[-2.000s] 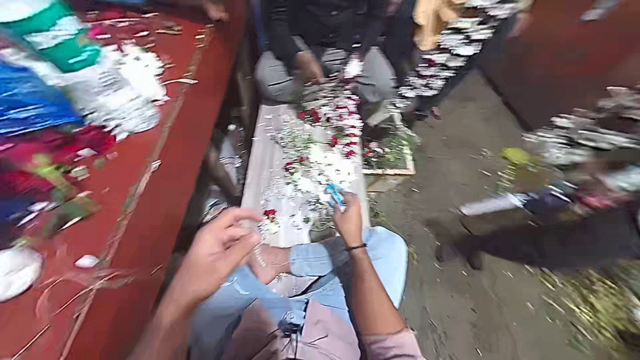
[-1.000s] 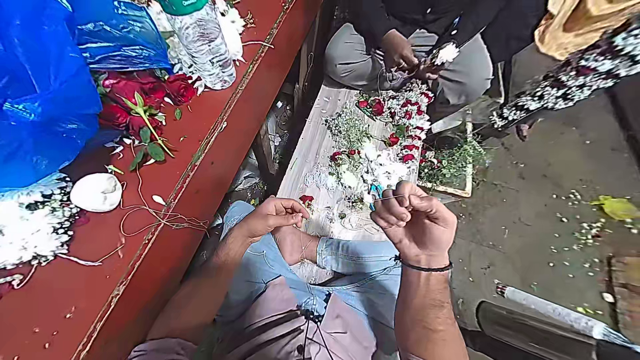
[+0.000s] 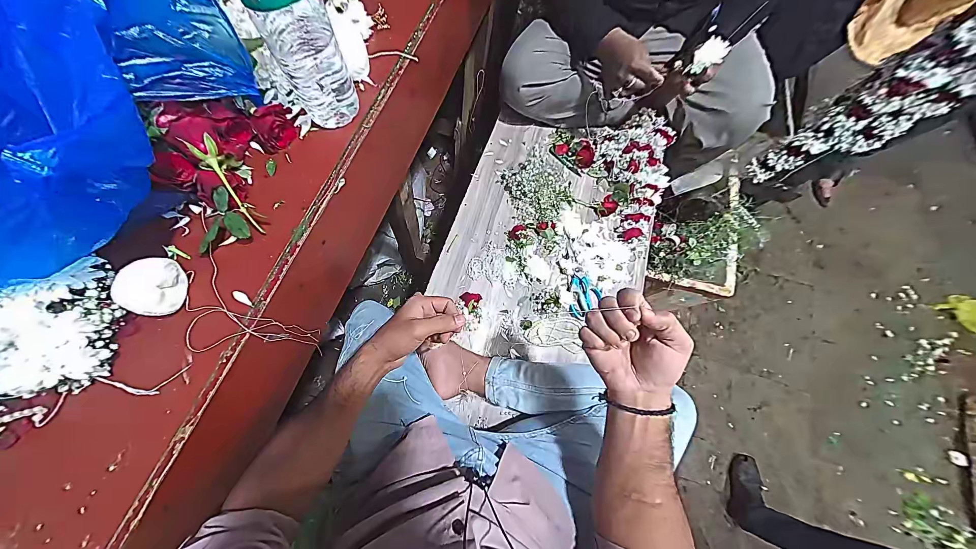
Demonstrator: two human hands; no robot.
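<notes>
Above my lap my left hand [image 3: 418, 329] pinches a thin white thread between thumb and fingers. The thread runs across to my right hand [image 3: 637, 335], which is closed around it, palm side up, with a dark cord at the wrist. Just behind my right hand, scissors with blue handles [image 3: 584, 296] lie on the pale bench [image 3: 476, 221]. Past my left fingertips sits a small red rose [image 3: 470, 300]. White flowers [image 3: 591, 248], red roses [image 3: 585, 155] and fine filler sprigs [image 3: 536, 191] are spread over the bench.
On the red table [image 3: 335, 252] at left are blue plastic bags [image 3: 69, 130], roses [image 3: 217, 145], a plastic bottle [image 3: 309, 61], a white thread ball [image 3: 150, 286] and loose thread. A co-worker's hands [image 3: 637, 69] hold a white flower opposite. A crate [image 3: 720, 286] stands right of the bench.
Two seconds ago my right hand held the blue-handled scissors; now they lie on the bench and that hand grips thread. The view has shifted towards the table.
</notes>
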